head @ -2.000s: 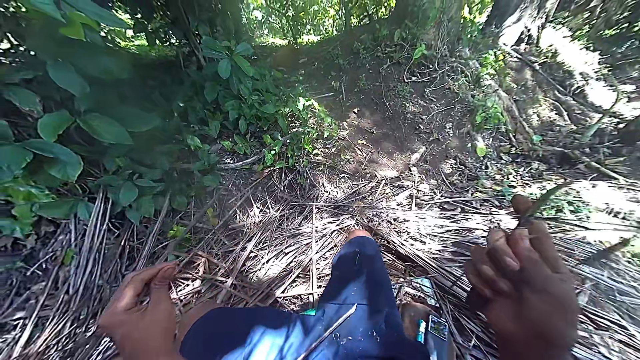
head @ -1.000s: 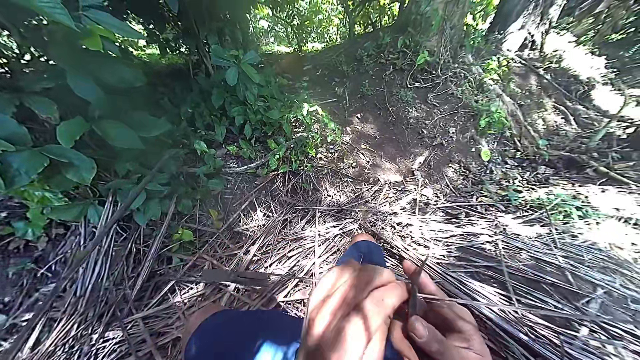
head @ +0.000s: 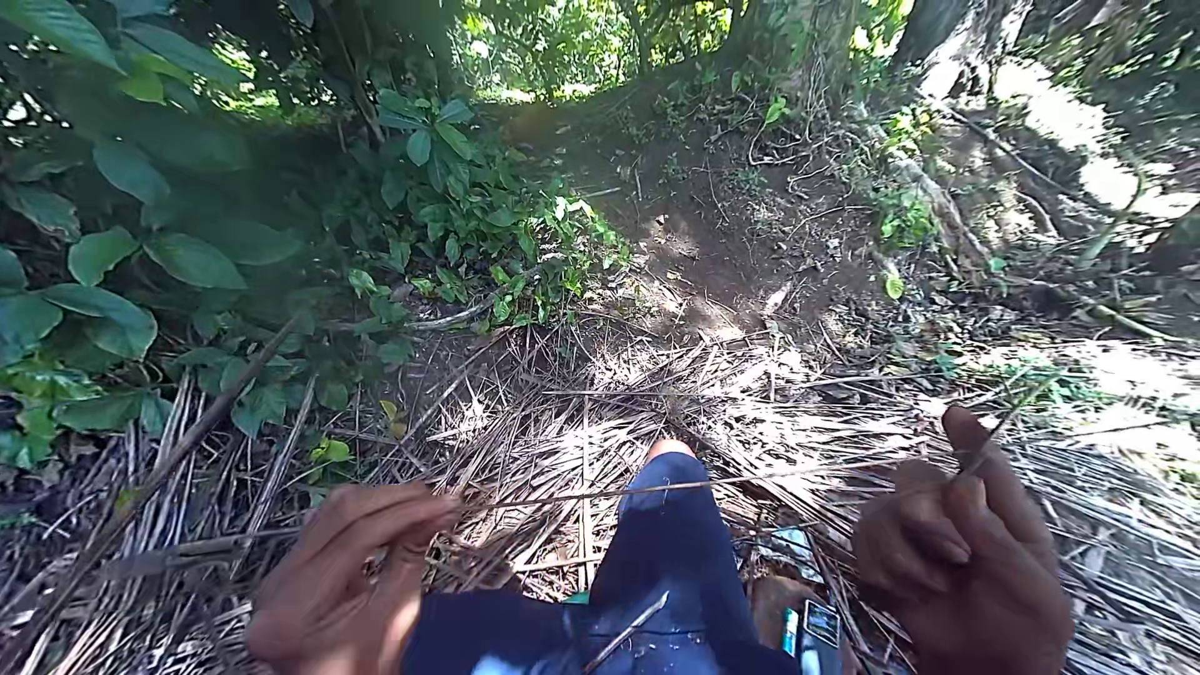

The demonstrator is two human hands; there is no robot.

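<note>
My left hand (head: 352, 572), at the lower left, pinches a long thin brown strip (head: 600, 494) between thumb and fingertips. The strip runs nearly level above my knee toward my right hand (head: 970, 553) at the lower right. The fingers of that hand are curled around something thin and dark, whose tip rises past the forefinger; whether it is a blade or a piece of leaf I cannot tell. Dark blue cloth covers my bent leg (head: 680, 553), and a short pale stick (head: 628, 633) lies on it.
Dry palm fronds (head: 600, 422) cover the ground around me. A small device with a screen (head: 822, 623) sits beside my leg. Leafy green plants (head: 197, 253) stand at the left, with a slanting brown stem (head: 206, 422) below. Bare soil and tree roots (head: 947, 211) lie farther off.
One second ago both hands were together over my leg. They are now wide apart, left hand to the left and right hand to the right, with the thin strip stretching between them.
</note>
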